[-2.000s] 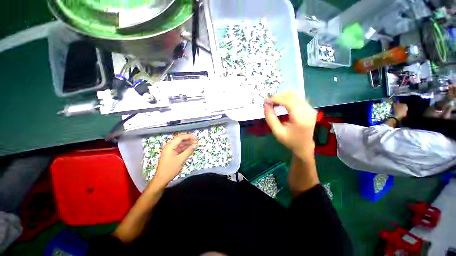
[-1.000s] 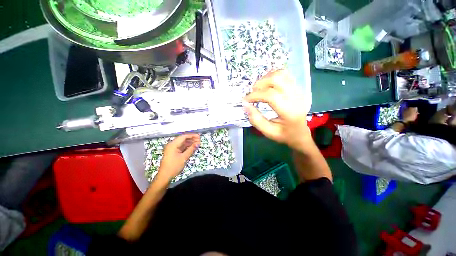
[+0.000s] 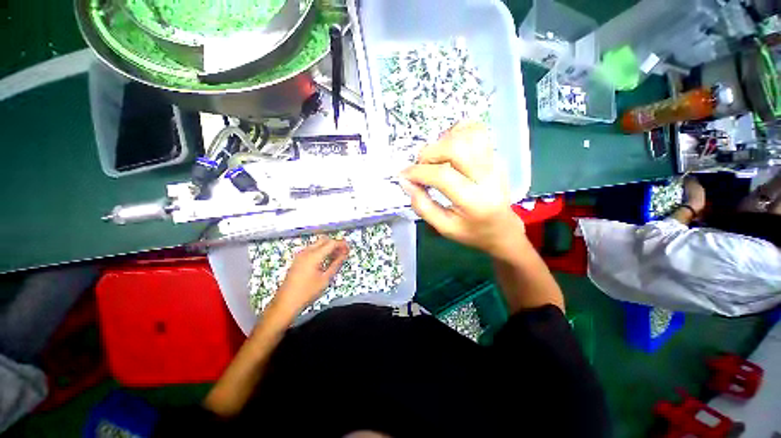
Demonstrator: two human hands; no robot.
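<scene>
A long silver machine (image 3: 283, 192) lies along the bench edge; its right end is washed out by glare. My right hand (image 3: 467, 190) is at that end, thumb and fingertips pinched together; glare hides whether a part is between them. My left hand (image 3: 315, 272) is over the near tub (image 3: 402, 287) of small white-and-green parts, fingers curled with tips close together; I cannot tell if it holds a part. The far tub (image 3: 512, 103), with similar parts, is behind my right hand.
A steel bowl feeder (image 3: 214, 94) with green inside is behind the machine. A clear tray (image 3: 107, 128) with a dark object is left of it. Small clear bins (image 3: 599, 103) and an orange bottle (image 3: 668, 111) are at right. A red stool (image 3: 163, 325) is at left. Another person's white sleeve (image 3: 676, 265) is at right.
My right hand has moved left from the far tub's front corner to the machine's right end, its fingertips now closer together. My left hand has stayed over the near tub, shifting slightly.
</scene>
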